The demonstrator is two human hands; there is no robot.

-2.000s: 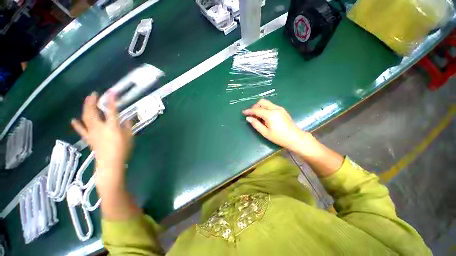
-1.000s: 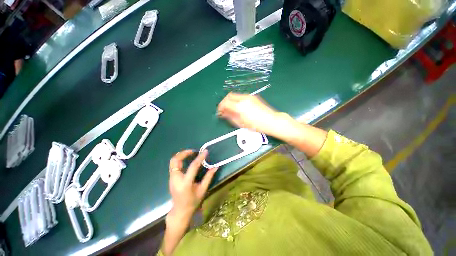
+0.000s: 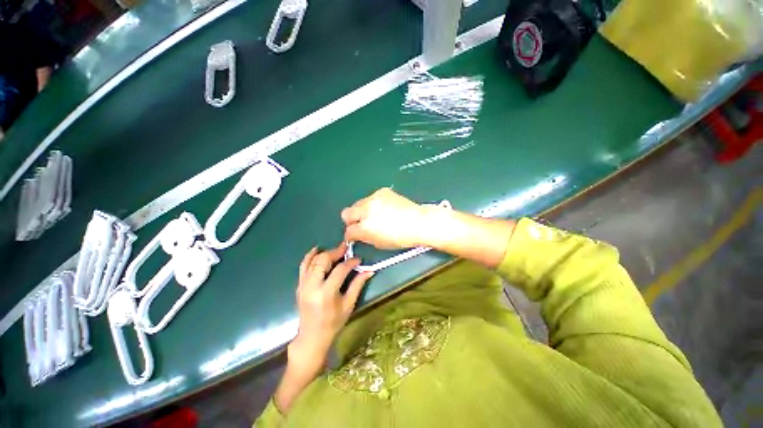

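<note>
A white loop-shaped housing (image 3: 393, 261) lies in front of me near the table's front edge, partly hidden by my right hand. My left hand (image 3: 328, 288) holds its left end between thumb and fingers. My right hand (image 3: 381, 219) is over the same end with its fingertips pinched close to my left fingertips; whether a thin wire is between them cannot be told. A pile of thin lead wires (image 3: 443, 96) lies beyond my right hand, with a few strands (image 3: 437, 155) apart on the near side.
Loose housings (image 3: 174, 288) overlap at the left, beside stacked housings (image 3: 57, 328). Two single housings (image 3: 220, 75) lie on the belt beyond the metal rail (image 3: 309, 128). A black fan (image 3: 544, 46) and a yellow bag (image 3: 682, 42) stand at the right. A person's arm shows far left.
A housing was brought from the left to the table's front edge. My right hand has come from the wire pile down to the housing's left end, where my left hand stays.
</note>
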